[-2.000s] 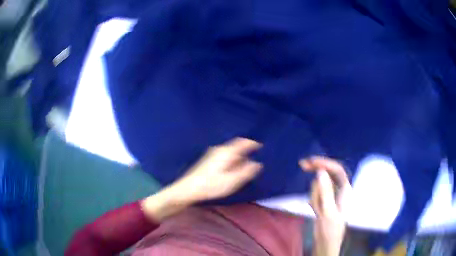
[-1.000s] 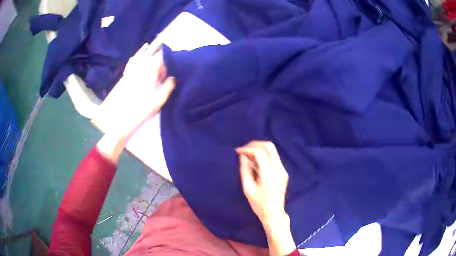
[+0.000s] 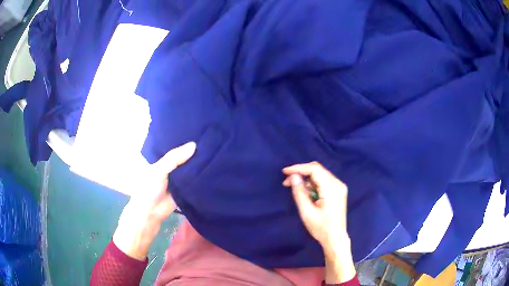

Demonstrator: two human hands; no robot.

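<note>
A large dark blue garment (image 3: 268,123) lies spread over the white table (image 3: 106,117) and hangs over its near edge. My left hand (image 3: 153,195) is at the garment's left edge near the table's front, thumb on top of the cloth and fingers at or under the edge, holding it. My right hand (image 3: 321,198) is above the cloth right of centre, fingers curled, with a small greenish thing in the palm, likely the thread snips; their blades are not visible. A thin white line (image 3: 382,241) runs along the garment's lower right edge.
More blue garments (image 3: 61,33) are heaped at the back left, with white thread tails. A green floor (image 3: 78,223) and blue plastic (image 3: 19,223) are at the left. A wooden stool (image 3: 438,279) stands under the table edge at the lower right.
My left hand has moved down from the upper left to the garment's lower left edge. My right hand has moved slightly right and down. The cloth's left edge has shifted and is now folded unevenly.
</note>
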